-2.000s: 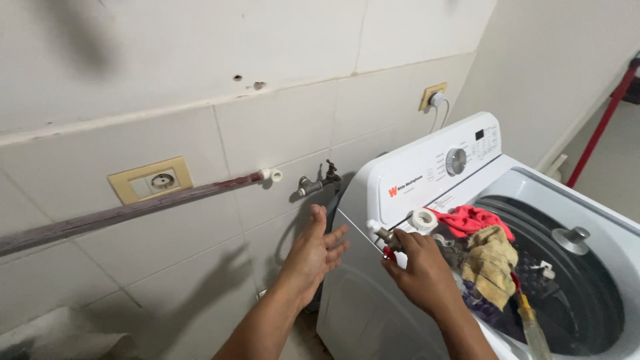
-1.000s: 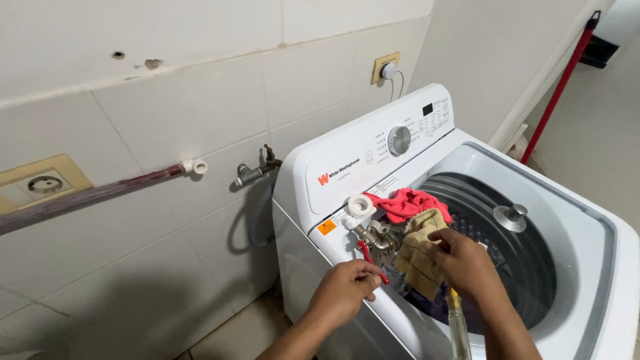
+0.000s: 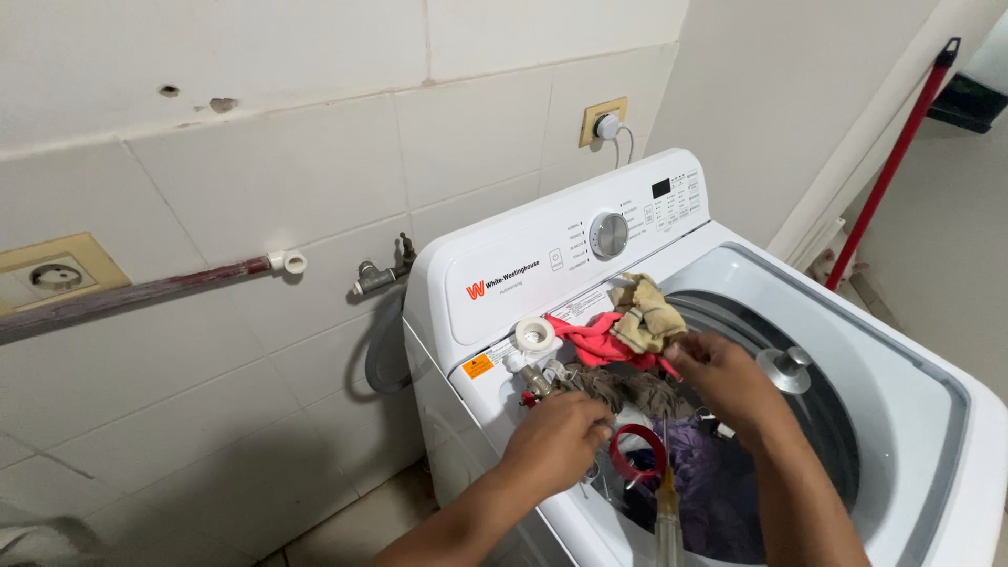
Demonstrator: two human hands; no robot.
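My left hand [image 3: 555,441] is over the near left rim of a top-loading washing machine [image 3: 480,323], fingers curled beside a metal valve [image 3: 535,380] with a red handle; whether it grips anything is unclear. A white plastic fitting [image 3: 535,335] lies behind the valve. My right hand [image 3: 720,382] pinches the lower edge of a beige cloth [image 3: 650,315], which rests over a red cloth [image 3: 598,339]. Between the hands are a red ring [image 3: 636,453], possibly a tape roll, and a screwdriver [image 3: 668,516] with a clear handle. Dark and purple fabric [image 3: 693,457] lies below.
A wall tap [image 3: 378,277] with a grey hose [image 3: 383,354] is left of the machine. A reddish pipe [image 3: 181,285] with a white end fitting [image 3: 288,261] runs along the tiled wall, below a socket [image 3: 59,276]. A red pole [image 3: 890,173] leans at right.
My right hand has moved the beige cloth back towards the control panel, and the red ring now shows. My left hand, beside the red handle a second ago, is now nearer the ring.
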